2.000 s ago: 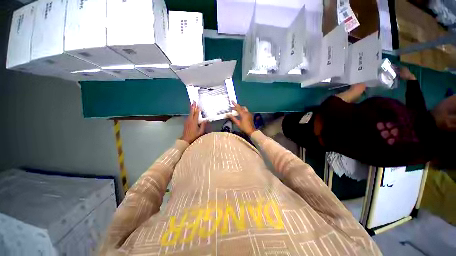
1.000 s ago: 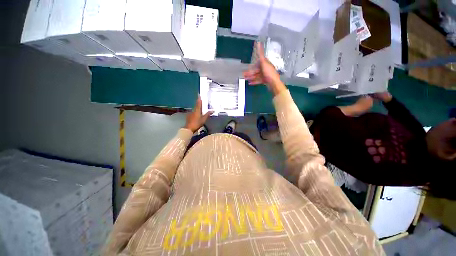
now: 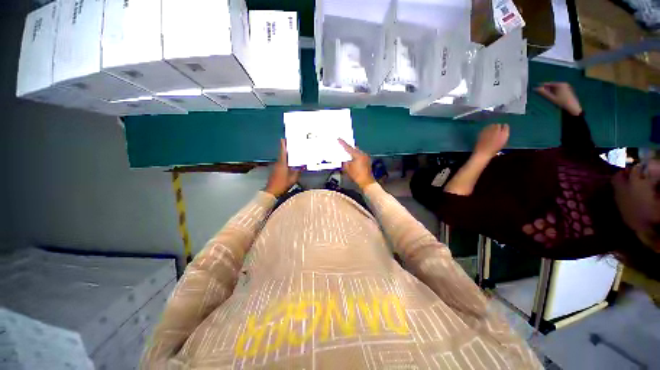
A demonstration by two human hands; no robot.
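Note:
A white product carton point(image 3: 317, 134) lies at the front edge of the green workbench point(image 3: 210, 136). Its lid is down over the top, with small dark print, and a small front flap shows at the near edge. My left hand point(image 3: 283, 174) holds the carton's left near corner. My right hand point(image 3: 356, 165) is at the right near corner, with a finger on the lid. Whether the flap is fully tucked in cannot be told.
Stacked closed cartons point(image 3: 202, 43) stand on the left of the bench. Open filled cartons point(image 3: 352, 61) stand in a row behind and right. A brown parts box point(image 3: 532, 22) is farther back. A coworker point(image 3: 535, 191) stands at the right, both hands near the bench. A wrapped pallet load point(image 3: 108, 289) is at lower left.
The lid has come down over the carton's contents. My right hand has come back from the open cartons to the carton. The open-carton row has shifted left, and the coworker's hands are off the cartons.

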